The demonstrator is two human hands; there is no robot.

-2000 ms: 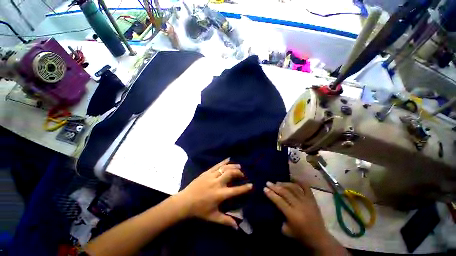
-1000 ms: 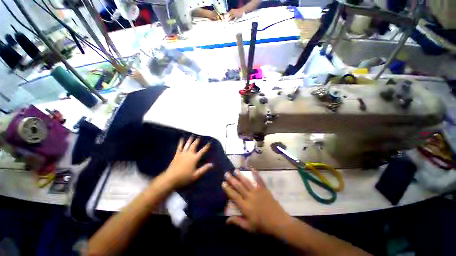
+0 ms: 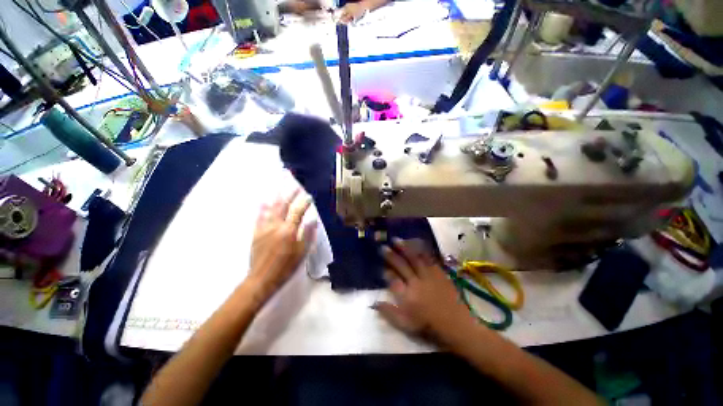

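The navy cloth panel (image 3: 353,258) lies under the left end of the cream sewing machine head (image 3: 444,186), with a blurred part reaching back behind it. Pale cloth (image 3: 319,252) shows along its left edge. My left hand (image 3: 281,242) is beside that edge, palm down, fingertips near the navy cloth; no clear grip shows. My right hand (image 3: 416,285) is blurred, fingers spread on the panel's right part, below the needle area. The scissors' green and yellow handles (image 3: 514,287) show right of my right hand; their blades are hidden. The needle tip cannot be made out.
A long navy and white piece (image 3: 170,186) curves along the table's left side. A purple machine (image 3: 43,226) stands far left. A black phone (image 3: 614,287) and a crinkled clear bag (image 3: 686,277) lie right. Another person's hands (image 3: 357,9) show at the back.
The navy panel has moved right, from the table in front of my hands to under the machine head, covering the scissor blades. My hands moved with it. The view has shifted right.
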